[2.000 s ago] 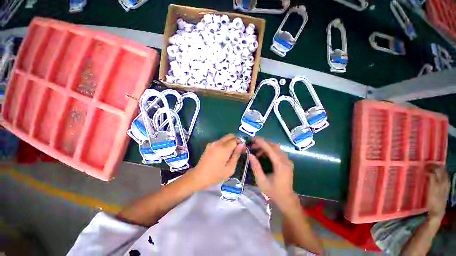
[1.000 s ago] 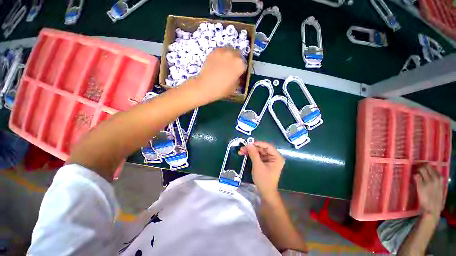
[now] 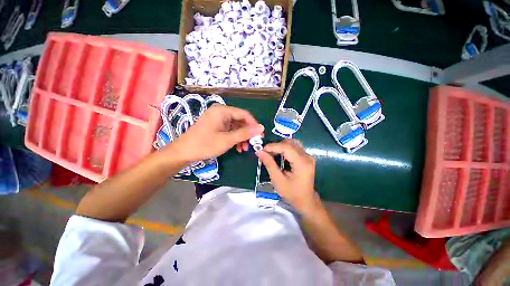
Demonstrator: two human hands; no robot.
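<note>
My left hand (image 3: 225, 133) holds a small white fitting (image 3: 256, 141) in its fingertips, at the top end of a looped frame assembly. My right hand (image 3: 291, 167) pinches beside the fitting and holds that looped frame (image 3: 267, 195). The frame lies upright in view near the surface's front edge, its blue-and-grey base toward my body. The upper loop is mostly hidden by my fingers. An open cardboard parts box (image 3: 229, 91) full of white fittings stands beyond my hands.
A frame pile (image 3: 206, 169) lies partly behind my left arm. Three frames (image 3: 350, 136) lie right of centre, with a small white ring (image 3: 322, 70) near them. Salmon-pink trays stand left (image 3: 84, 100) and right (image 3: 467, 163). A pale rail (image 3: 380, 62) borders the belt with frames. Another person's arm is at lower right.
My left hand has come back from the parts box to the frame top with a white fitting. My right hand stays at the frame. The other person's hand has left the right tray's visible part.
</note>
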